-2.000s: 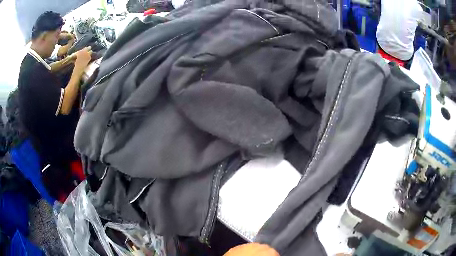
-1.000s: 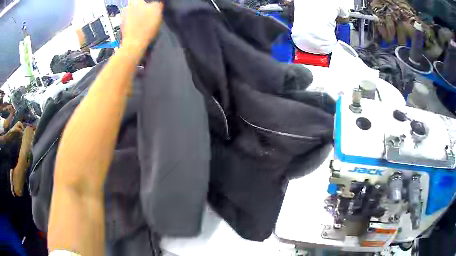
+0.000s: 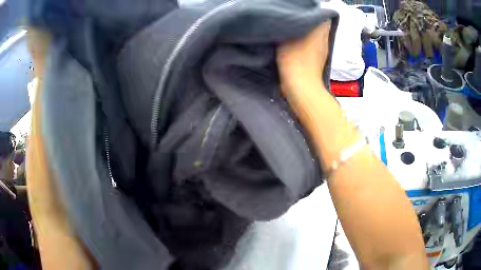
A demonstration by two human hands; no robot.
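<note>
A dark grey fleece jacket (image 3: 253, 100) hangs raised in front of me and fills the left and centre, with a pale zipper line curving down it and yellowish stitching inside a fold. My right hand (image 3: 307, 55) grips the jacket's upper edge; its fingers are partly hidden in the cloth. My left hand (image 3: 38, 50) is raised at the far left, blurred and mostly covered by the cloth, which hangs from it. The lower part of the jacket hangs over the white table (image 3: 295, 232).
A white and blue overlock machine (image 3: 443, 200) stands at the right, partly behind my right forearm. Behind it are thread cones (image 3: 451, 63) and grey cloth. A person in a white top (image 3: 345, 42) is at the back, near a red seat (image 3: 345, 88). Another person shows at the left edge.
The jacket has been lifted higher and closer to me. My right hand has come into view, holding its edge. My left hand has moved to the far left. The view has shifted slightly.
</note>
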